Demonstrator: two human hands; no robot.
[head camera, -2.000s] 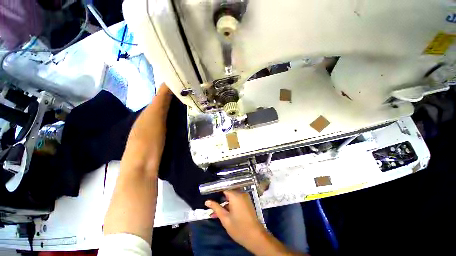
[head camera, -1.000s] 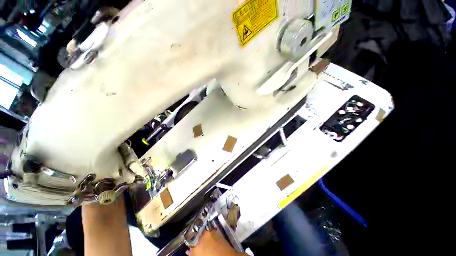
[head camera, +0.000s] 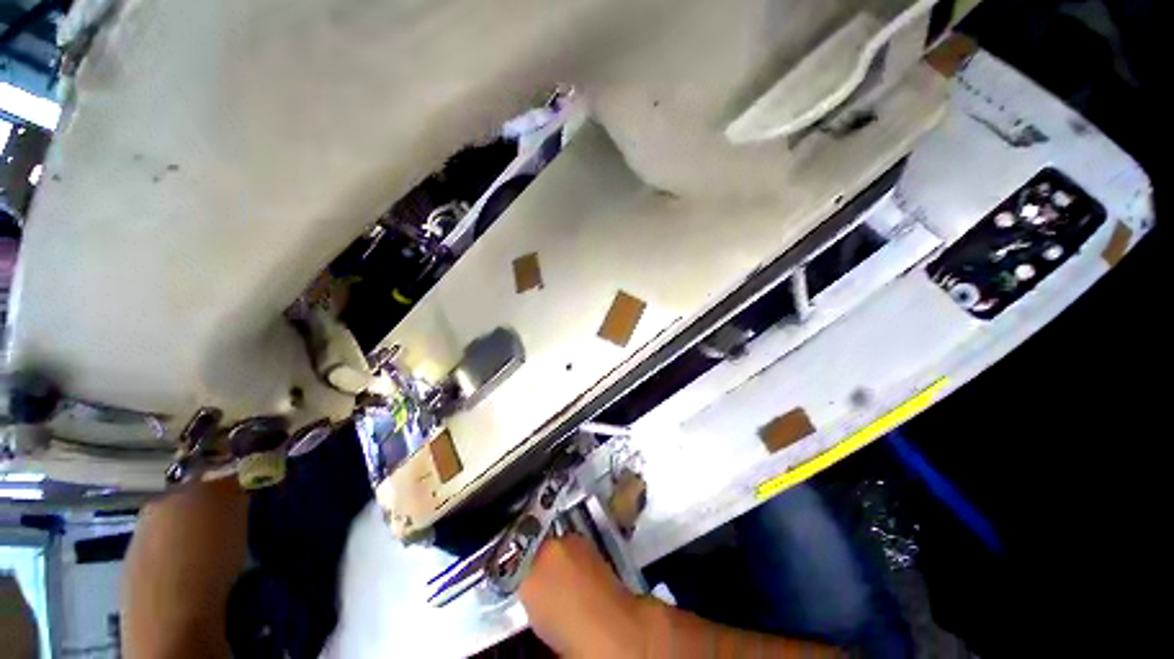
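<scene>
The large cream sewing machine head (head camera: 258, 193) fills the upper left. The presser foot area (head camera: 406, 399) is at its lower end, with a dark-grey block (head camera: 489, 363) to its right. My right hand (head camera: 567, 592) is at the metal rollers (head camera: 470, 573) and bracket at the table's front edge; its fingertips are partly hidden, so its grip is unclear. My left forearm (head camera: 187, 566) shows at the lower left, and the hand itself is hidden behind the machine head. Dark cloth (head camera: 303, 541) lies between that forearm and the needle area. No cloth is clearly visible in my right hand.
The cream machine bed (head camera: 567, 258) has brown square patches. A long open slot runs along its front. A black panel with small metal parts (head camera: 1024, 245) is at the right, and a yellow strip (head camera: 850, 438) marks the front edge. A blue tube (head camera: 946, 489) is beyond that edge.
The view has swung right and moved closer to the machine. The left hand's forearm now shows only at the lower left. My right hand stays beside the rollers, which carried dark cloth behind them earlier.
</scene>
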